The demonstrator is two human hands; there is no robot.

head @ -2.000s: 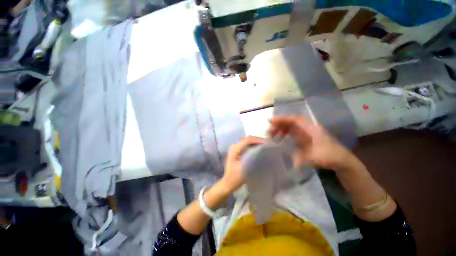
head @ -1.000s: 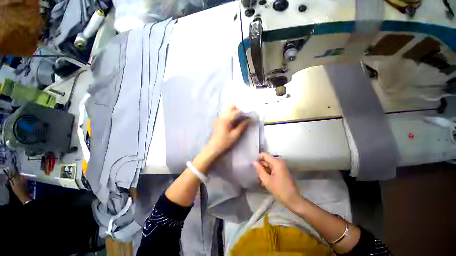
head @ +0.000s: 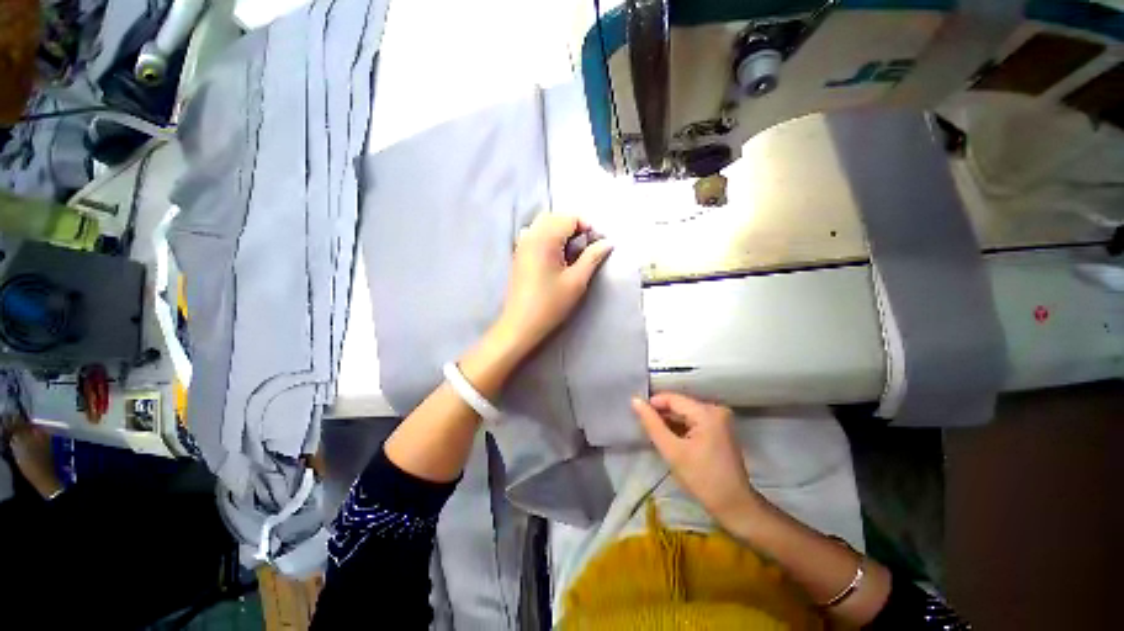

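Observation:
A light-grey garment panel (head: 450, 247) lies on the white table, runs to the bright needle area, and hangs over the front edge toward my lap. A narrow grey piece (head: 608, 358) lies along its right side. My left hand (head: 552, 274) pinches the cloth just in front of the needle area, thumb and forefinger curled together. My right hand (head: 693, 446) pinches the lower right edge of the narrow piece near the table's front edge. The sewing machine head (head: 801, 74) stands behind; glare hides the needle and presser foot.
Grey strips (head: 931, 271) lie folded over the machine bed at right. A pile of long grey panels (head: 265, 222) lies at left. A thread spool (head: 166, 43) is upper left, a dark grey device (head: 74, 321) far left. Part of another person's hand shows at the left edge.
My hands were lifted with bunched cloth at first; the cloth now lies flatter on the table, with one hand on each end of its right edge. The camera view has shifted closer.

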